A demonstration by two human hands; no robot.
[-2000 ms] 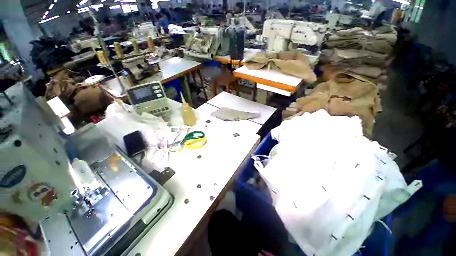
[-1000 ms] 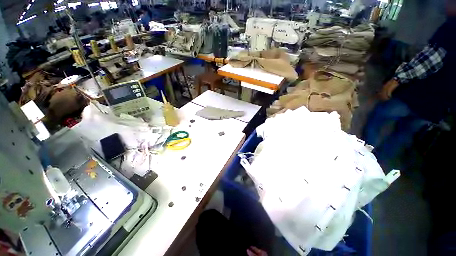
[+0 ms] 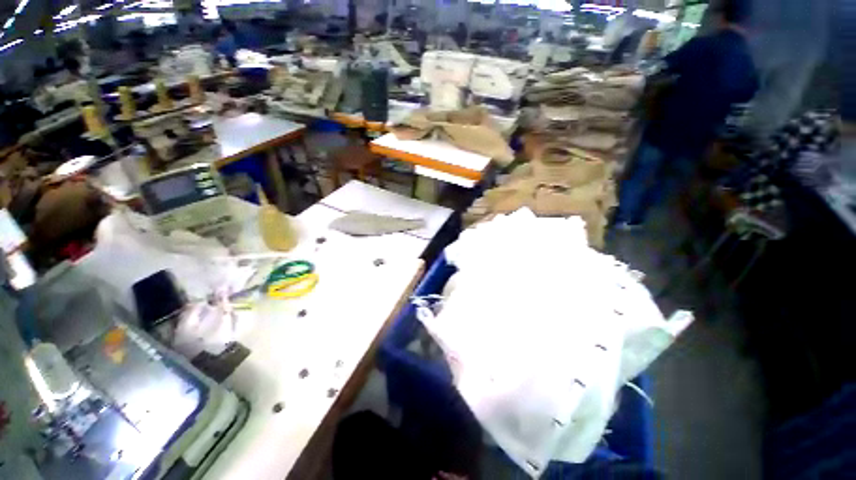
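Note:
White garment pieces (image 3: pixel 535 328) with short dark marks lie heaped over a blue plastic bin (image 3: pixel 408 375), right of the white machine table (image 3: pixel 319 328). A small, dim patch at the bottom edge, beside a dark shape, seems to be part of my right hand (image 3: pixel 452 474); it is cut off and its grip cannot be told. My left hand is out of the picture. The sewing machine's shiny bed (image 3: pixel 136 403) is at the lower left, no hand on it. Green and yellow scissors (image 3: pixel 292 279) lie on the table.
A phone (image 3: pixel 158 298), white scraps (image 3: pixel 211 323), control panel (image 3: pixel 188 202) and yellowish bottle (image 3: pixel 277 228) stand or lie on the table. A grey-beige piece (image 3: pixel 377 223) is beyond. Brown bundles (image 3: pixel 554 183) are behind the bin. A person (image 3: pixel 699 89) stands in the right aisle; checkered cloth (image 3: pixel 793 145) shows nearby.
The view has turned right, so table and bin sit further left. The skin patch at the bottom edge has become smaller and dimmer. A standing person has come into view in the aisle.

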